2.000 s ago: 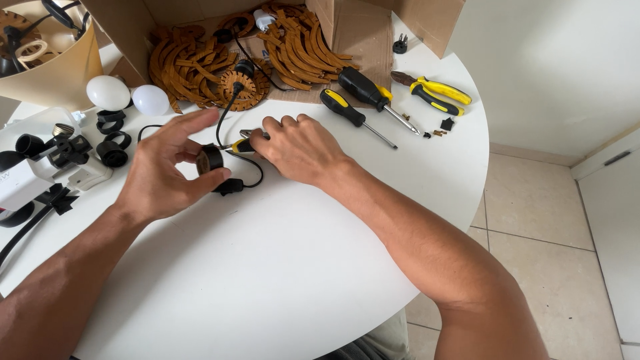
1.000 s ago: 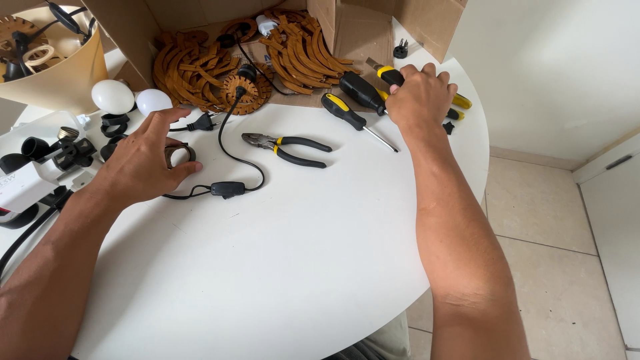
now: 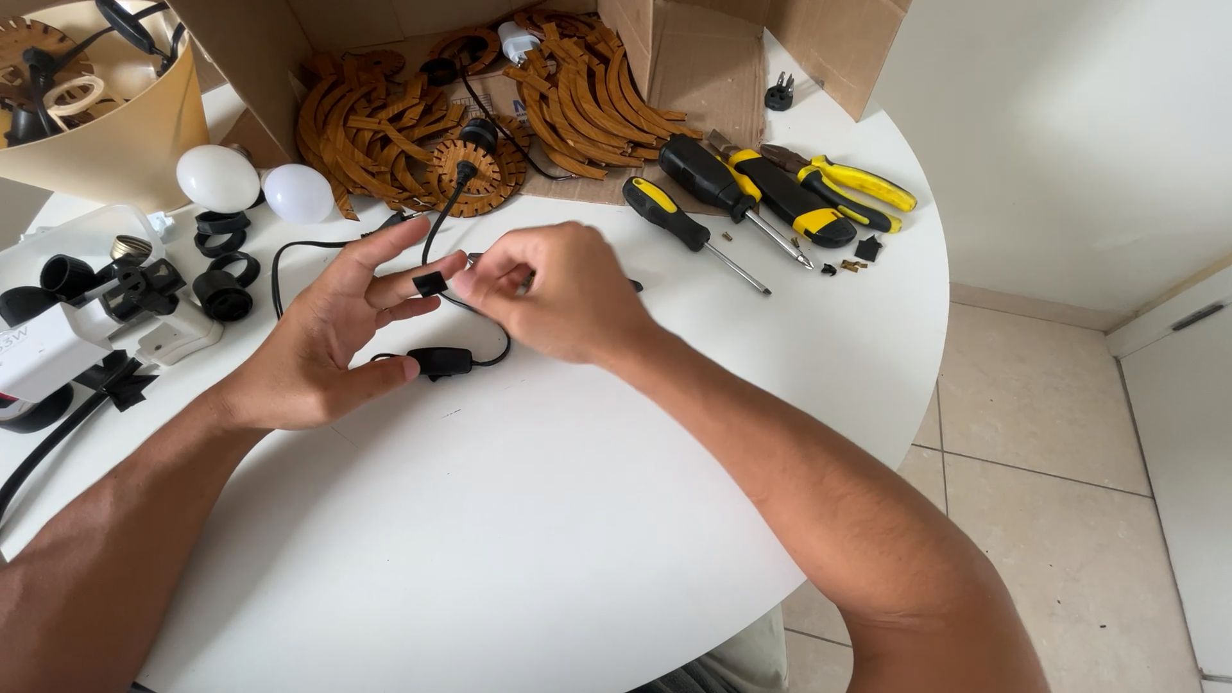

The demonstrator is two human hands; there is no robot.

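My left hand [image 3: 327, 337] is spread above the white table, a small piece of black tape [image 3: 430, 284] on its fingertips. Its thumb is beside the inline cord switch [image 3: 445, 362]. Close to the tape is my right hand [image 3: 558, 289], fingers bent together; whether they pinch anything is hidden. It mostly covers the pliers with black handles, whose tip [image 3: 473, 259] shows. A black cord [image 3: 438, 223] runs from a lamp socket [image 3: 478, 136] on a slotted wooden disc [image 3: 465, 171] to the switch.
At the right lie two screwdrivers [image 3: 666, 214] [image 3: 707, 171], a utility knife [image 3: 789, 197], yellow-handled pliers [image 3: 857, 183] and scraps. Curved wooden strips [image 3: 356, 144] fill a cardboard box [image 3: 707, 67]. Bulbs [image 3: 218, 179], black rings [image 3: 229, 265] and a lampshade [image 3: 164, 135] stand left.
My right hand has come back from the utility knife at the right to beside my left hand. The tape roll seen earlier in my left hand is out of sight; a tape piece now shows there.
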